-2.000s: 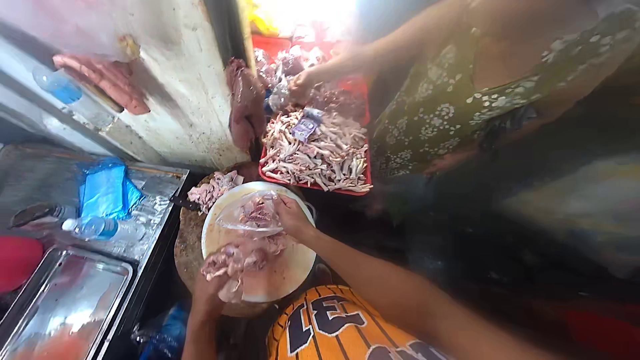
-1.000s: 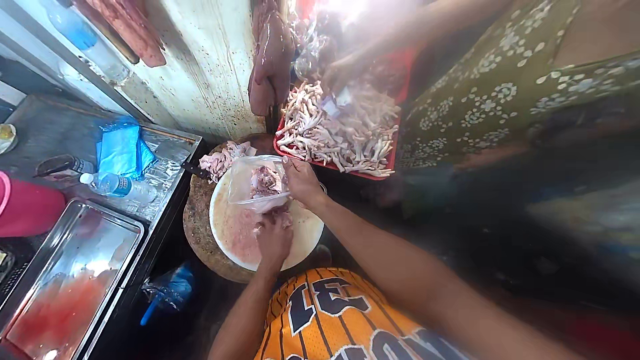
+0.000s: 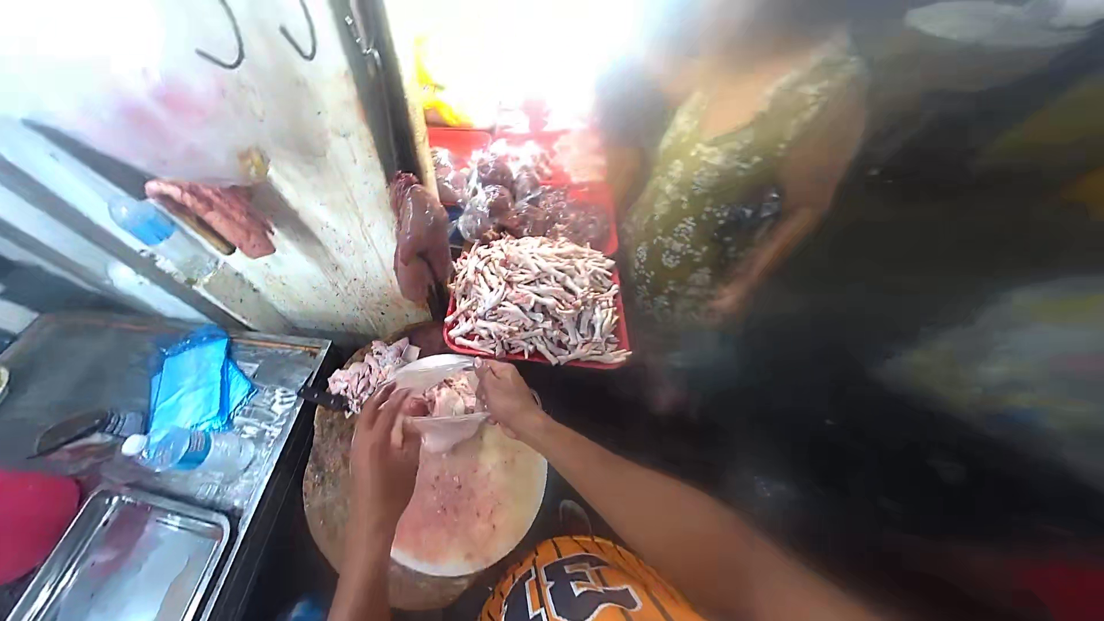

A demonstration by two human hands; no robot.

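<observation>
A clear plastic bag [image 3: 444, 424] with raw meat pieces [image 3: 452, 397] in it is held over a round white cutting board [image 3: 483, 509]. My right hand [image 3: 509, 398] grips the bag's right edge at its mouth. At the bag's left side is my left hand [image 3: 385, 440], its fingers curled at the rim beside the meat; whether it holds a piece is hidden. The board lies on a round wooden chopping block [image 3: 326, 466]. Behind my left hand, a heap of cut raw meat [image 3: 371, 373] sits on the block, with a dark knife handle [image 3: 323, 397] beside it.
Chicken feet [image 3: 535, 297] fill a red tray [image 3: 623, 332], with bagged meat [image 3: 509, 194] behind. Liver-like meat [image 3: 421, 237] hangs at the post. Left are blue plastic bags [image 3: 194, 379], a water bottle [image 3: 190, 450] and a steel tray [image 3: 121, 561]. A person in a patterned green garment [image 3: 699, 216] stands right.
My left hand has moved from below the bag to its left side. The other person's hand has left the chicken feet, and the small package seen on them earlier is gone from there.
</observation>
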